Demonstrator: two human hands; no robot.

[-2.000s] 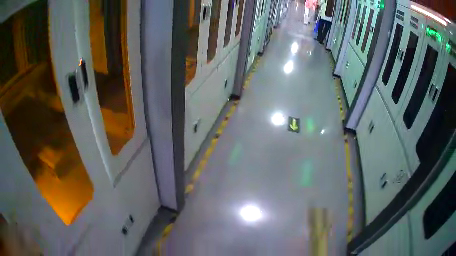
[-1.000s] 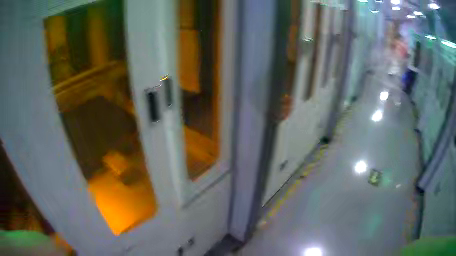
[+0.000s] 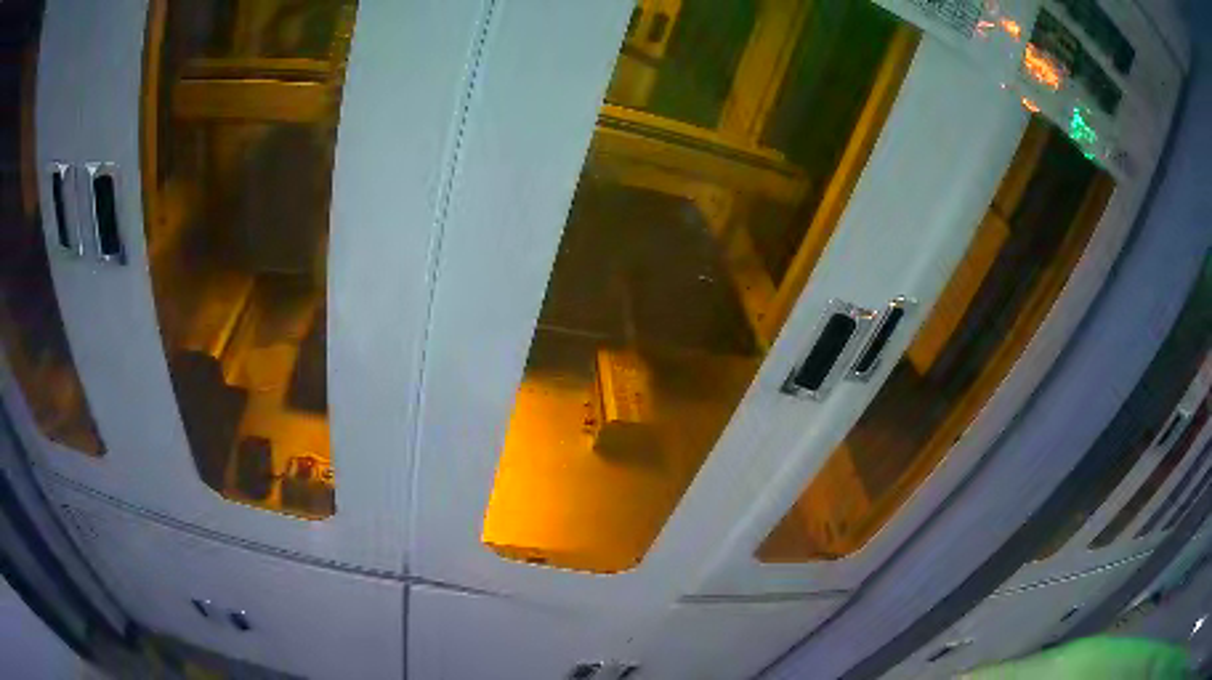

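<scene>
Closed pale machine doors (image 3: 379, 332) with tall amber windows fill the view in front of me. A pair of black recessed handles (image 3: 827, 352) sits right of the middle window (image 3: 638, 306). Another pair of handles (image 3: 105, 213) is at the far left. A blurred green rounded shape, apparently my right hand (image 3: 1103, 660), is cut off by the bottom right edge; its fingers and anything in it cannot be made out. My left hand is not in view.
Behind the middle window is a block-like part (image 3: 617, 401) on an amber-lit bed. Lower cabinet panels (image 3: 518, 631) have small dark pulls. Lit orange and green displays (image 3: 1063, 86) are at the upper right. More cabinets (image 3: 1123, 571) continue at the right edge.
The view has swung left from the aisle to face the machine doors. The aisle floor has mostly left the picture. The green shape at the lower left is gone; one remains at the lower right.
</scene>
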